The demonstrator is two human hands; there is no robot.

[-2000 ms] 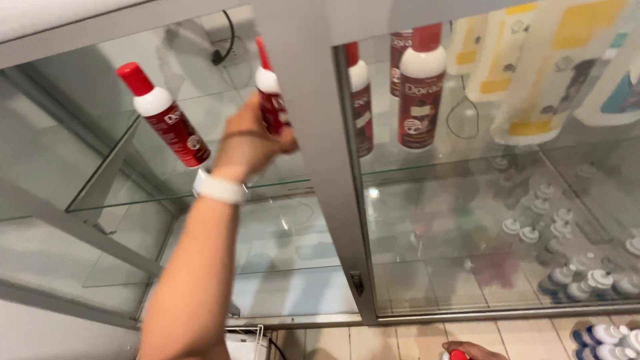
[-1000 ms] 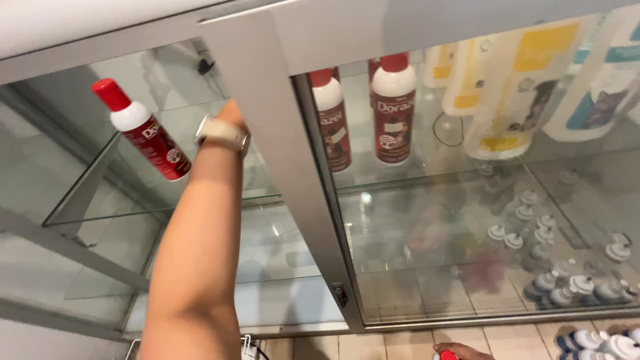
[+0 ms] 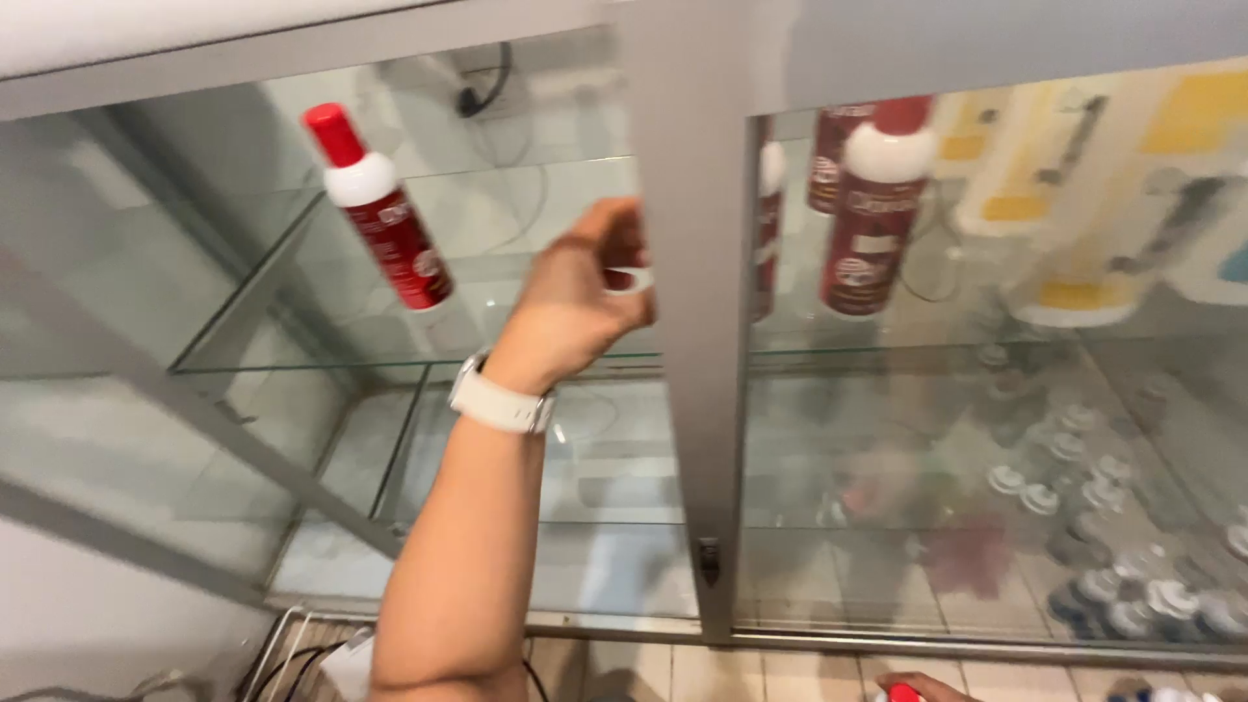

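My left hand [image 3: 595,283], with a pale watch strap at the wrist, reaches into the glass display cabinet. Its fingers curve around a dark red and white piece, blurred and partly hidden by the metal post [image 3: 692,322], so the grip is unclear. To its left a red bottle with a white shoulder and red cap [image 3: 390,219] stands on the upper glass shelf [image 3: 507,363]. Behind the right-hand glass stand more such red bottles [image 3: 873,219]. My right hand [image 3: 931,685], cut off by the bottom edge, is at a red-capped bottle [image 3: 902,693].
Large white bottles with yellow labels [image 3: 1082,244] stand at the upper right behind glass. Lower right are several small bottles with white tops [image 3: 1170,597]. A black cable [image 3: 487,93] hangs at the back. A white wire rack [image 3: 283,624] and cables lie at the lower left.
Two seconds ago my left hand held a red bottle left of the post. It went behind the post, and now shows again at the post's left edge. The left-hand bottle remains standing.
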